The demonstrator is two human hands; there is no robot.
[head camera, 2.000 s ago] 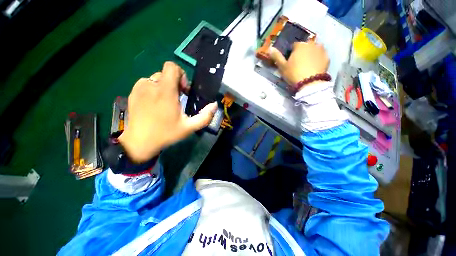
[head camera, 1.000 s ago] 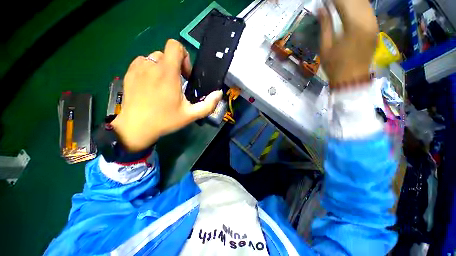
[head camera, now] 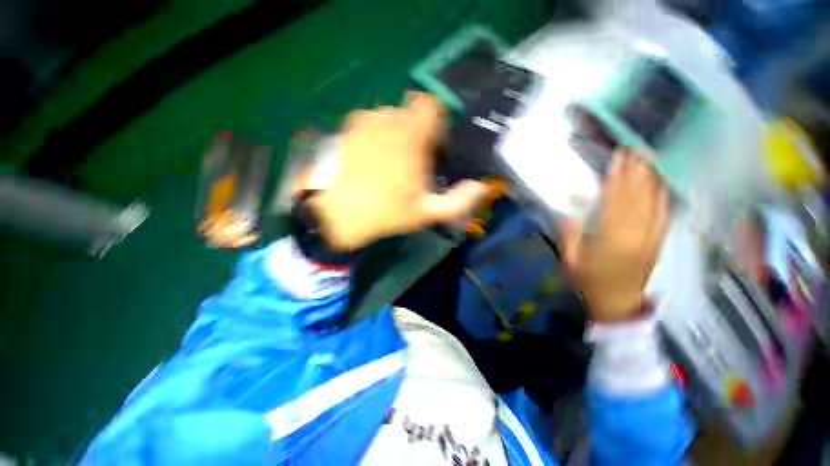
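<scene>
The view is blurred. My left hand [head camera: 387, 173] holds a black phone frame [head camera: 482, 123] by its lower end, over the edge of the green surface. My right hand [head camera: 623, 237] is at the near edge of the teal fixture cover [head camera: 687, 150], which lies over the nest on the white machine. Its fingertips seem to touch the cover; blur hides the exact contact. A dark window [head camera: 653, 96] shows inside the teal rim.
A spare teal frame [head camera: 432, 68] lies behind the phone frame. Two screen stacks [head camera: 232, 191] with orange cables lie left of my left hand. A yellow tape roll [head camera: 792, 155] and a red button [head camera: 738, 393] are at the right. A grey bracket [head camera: 118, 227] is far left.
The teal cover now lies over the orange-brown nest, where it was raised before. My right hand has come down nearer me. The whole view has shifted; my left hand still holds the phone frame.
</scene>
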